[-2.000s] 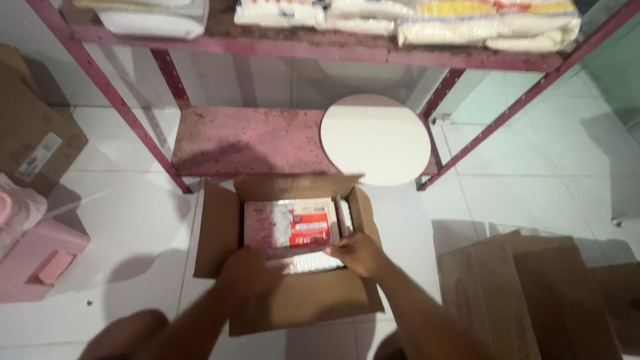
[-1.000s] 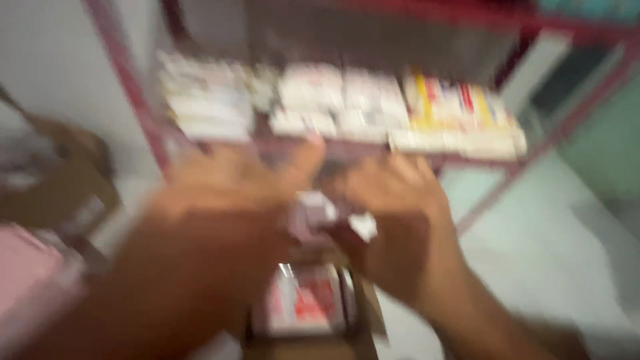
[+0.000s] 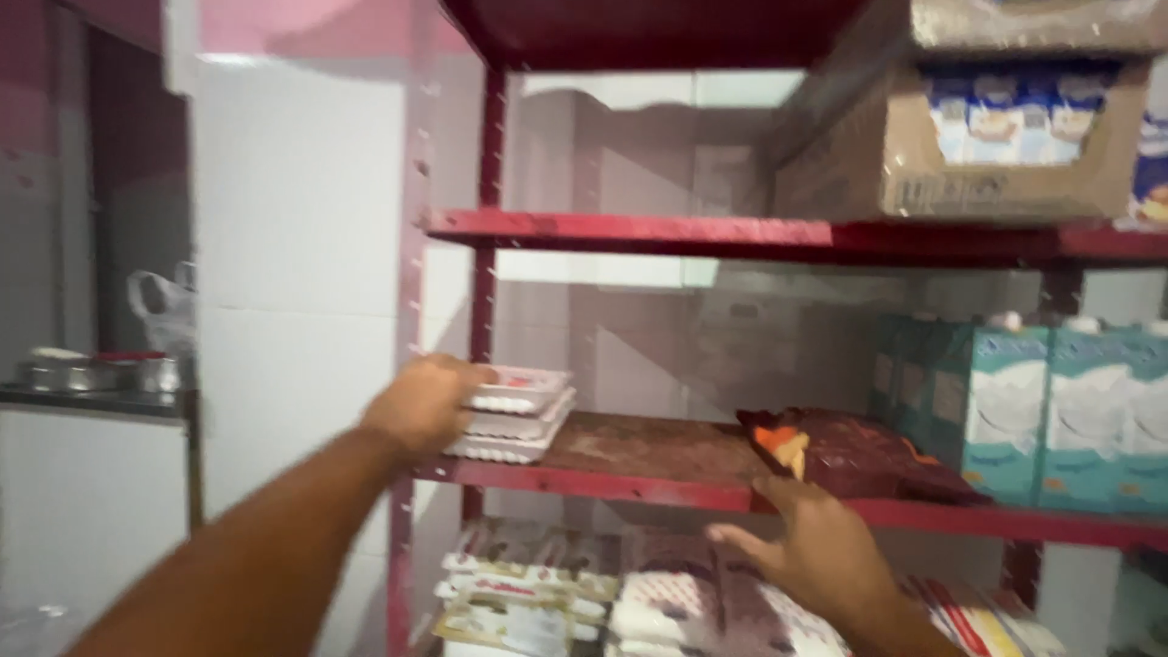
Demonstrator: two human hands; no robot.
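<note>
On the middle shelf of a red metal rack (image 3: 639,488), a stack of white trays (image 3: 516,415) stands at the left end. My left hand (image 3: 429,401) is at the left side of this stack, its fingers touching the upper trays; whether it grips them is not clear. My right hand (image 3: 808,547) is held with fingers apart and nothing in it, in front of the shelf's edge. Just behind it lies a dark brown plastic bag (image 3: 849,452) with an orange print.
Teal and white cartons (image 3: 1008,411) stand at the right of the middle shelf. Above them is a cardboard case (image 3: 940,182) of cartons. White packets (image 3: 662,602) and flat packages (image 3: 520,584) fill the shelf below. Metal pans (image 3: 78,372) sit on a counter at the left.
The view has swung up from the floor box to the higher shelves. Two seconds ago both hands were at packages inside the open cardboard box; now they are apart at the rack.
</note>
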